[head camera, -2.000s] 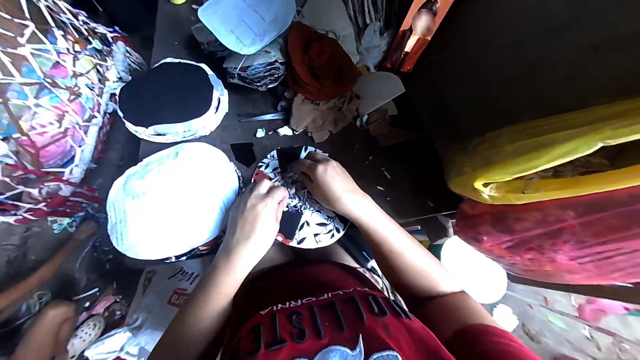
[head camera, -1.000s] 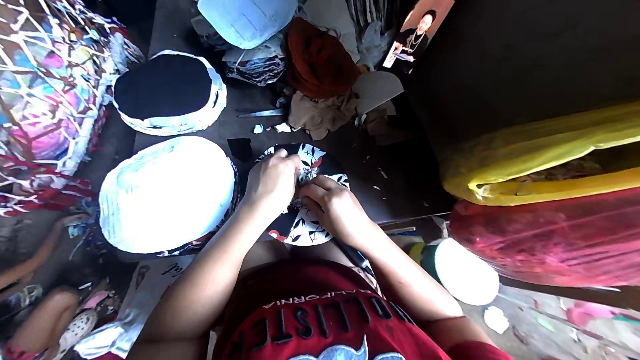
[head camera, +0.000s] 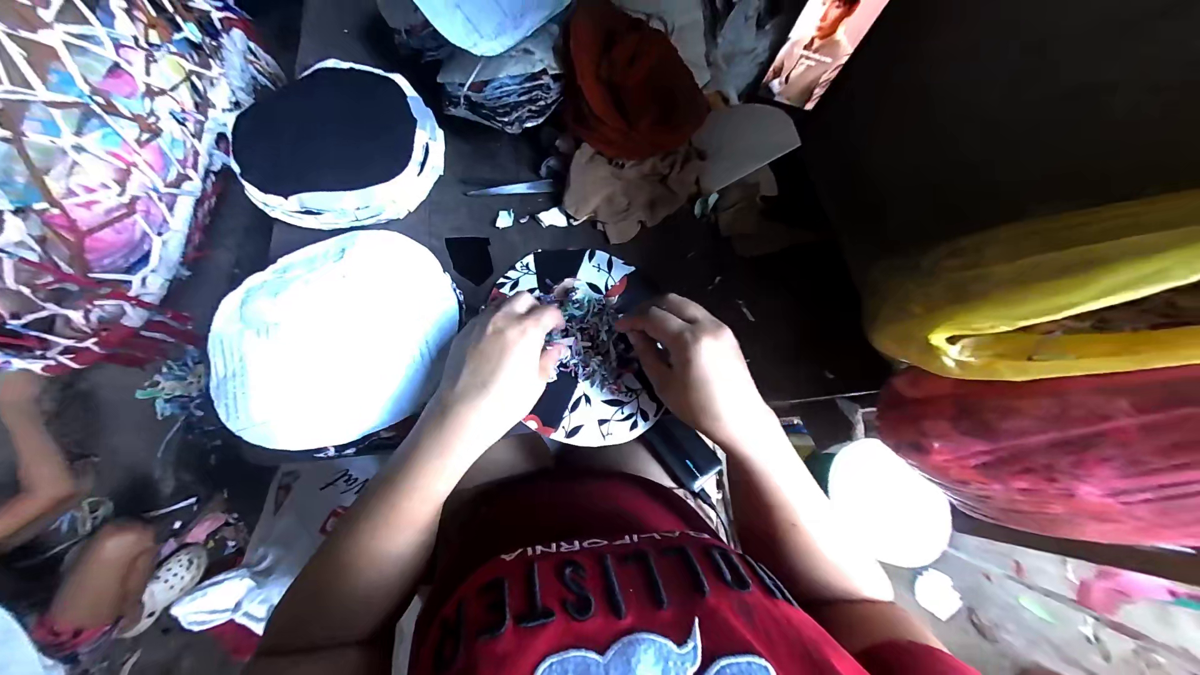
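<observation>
A round patchwork fabric piece (head camera: 605, 417), black and white with a leaf print, lies before my body. Shredded fabric scraps (head camera: 592, 333) are heaped on its middle. My left hand (head camera: 514, 352) touches the heap from the left, fingers curled, the thumb at the scraps. From the right, my right hand (head camera: 684, 352) bends its fingers at the heap's edge; whether either hand pinches any scraps is unclear. Left of the piece lies a stack of white oval fabric pieces (head camera: 333, 337), and beyond that a stack topped with a black oval piece (head camera: 323, 131).
Scissors (head camera: 514, 188), a black fabric scrap (head camera: 470, 259) and brown cloth (head camera: 628, 187) lie beyond the round piece. A netted sack (head camera: 94, 169) stands left; yellow (head camera: 1031, 309) and red bags (head camera: 1050, 450) are right. Another person's arm (head camera: 33, 459) shows at lower left.
Shredded scraps now show heaped on the round piece, where two seconds ago its middle showed print and black patches. My hands have moved apart since one second ago, one to each side of the heap.
</observation>
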